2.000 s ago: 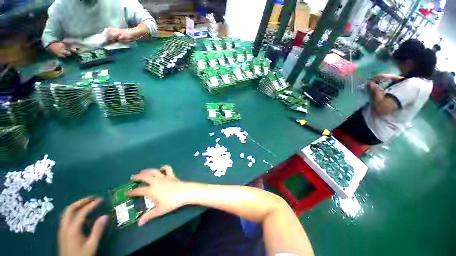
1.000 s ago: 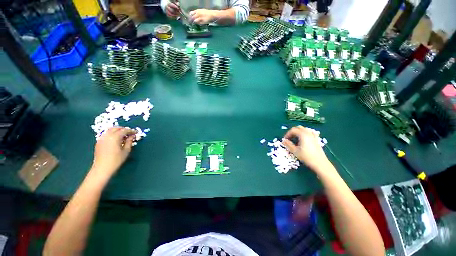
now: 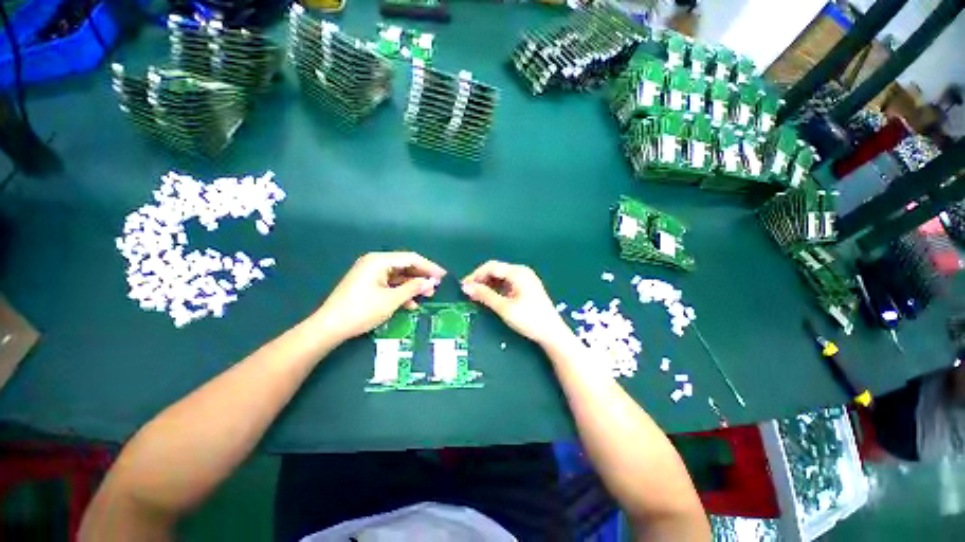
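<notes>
A green circuit board panel (image 3: 421, 347) lies flat in front of me, two boards side by side, each with a white rectangle. My left hand (image 3: 383, 291) is over its top left edge, with thumb and fingers pinched on a small white piece (image 3: 432, 285). My right hand (image 3: 510, 296) is just beyond its top right corner, fingertips pinched together. It appears to hold a small white piece, mostly hidden by the fingertips. Loose white pieces lie in a large left heap (image 3: 159, 249) and a smaller right heap (image 3: 608, 337), partly beside my right forearm.
Fanned board stacks (image 3: 450, 114) stand at the back left. Rows of green boards (image 3: 693, 116) and a small board stack (image 3: 650, 233) are at the right. A black and yellow cutter (image 3: 841, 365) lies near the right edge. A white tray of green pieces (image 3: 820, 461) is below the bench.
Both hands have moved inward from the white heaps to the far edge of the panel. Earlier, the right hand was over the panel and the left beside it. The view has shifted.
</notes>
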